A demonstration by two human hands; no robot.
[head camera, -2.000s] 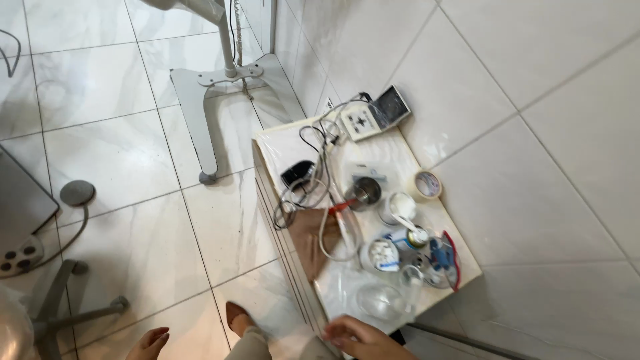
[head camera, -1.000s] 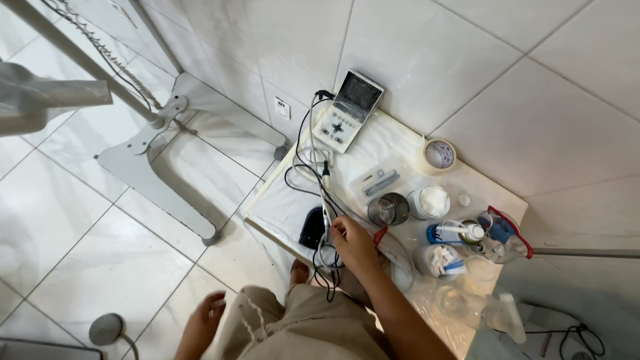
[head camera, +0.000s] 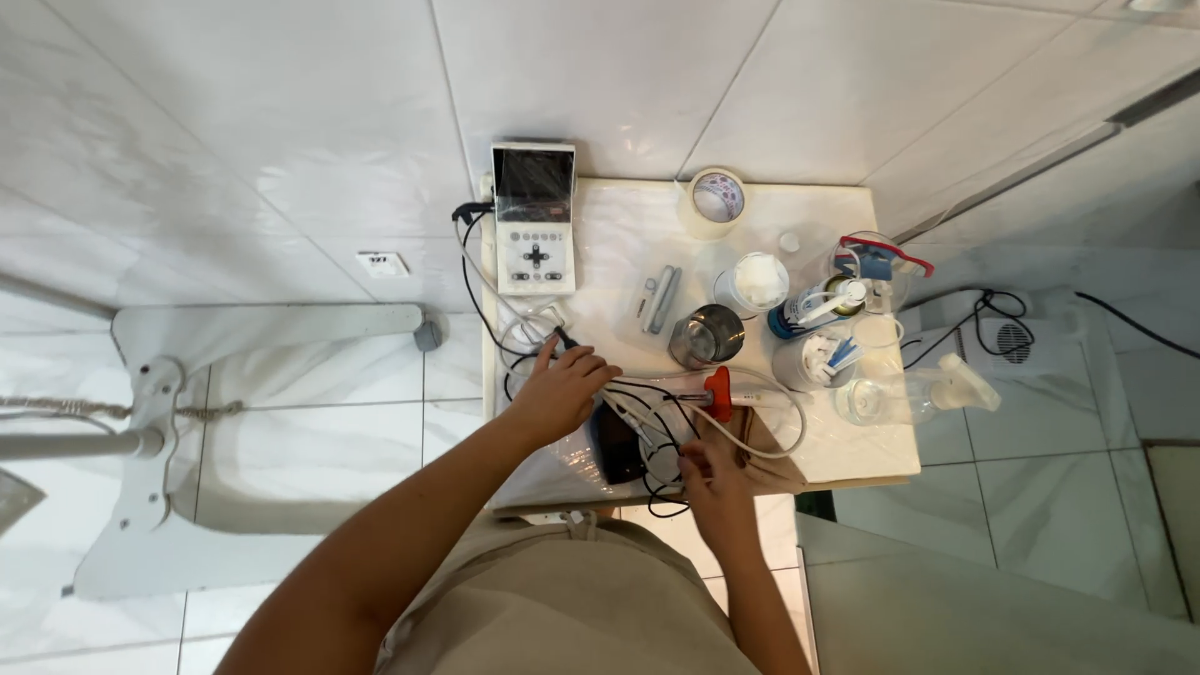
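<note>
Over the left part of a plastic-covered cabinet top (head camera: 619, 211), my left hand (head camera: 562, 389) reaches onto tangled black and white cables (head camera: 637, 386), fingers near a dark plug (head camera: 565, 337); its grip is unclear. My right hand (head camera: 717, 478) pinches a thin black cable near the front edge. Between the hands lies a black object (head camera: 619, 445). A white device with a dark screen (head camera: 534, 220) stands behind my left hand. Just beyond my right hand are an orange-red part (head camera: 718, 394) with a white handle and a brown item (head camera: 759, 450).
Behind and right stand a metal cup (head camera: 708, 336), tape roll (head camera: 717, 199), jar of cotton (head camera: 755, 283), blue can (head camera: 811, 307), container with blue-tipped items (head camera: 820, 361) and spray bottle (head camera: 914, 394). A wheeled metal base (head camera: 272, 323) is on the floor at left.
My left hand has come up from beside my body onto the cables. My right hand now touches a cable near the front edge. The view has turned and moved closer.
</note>
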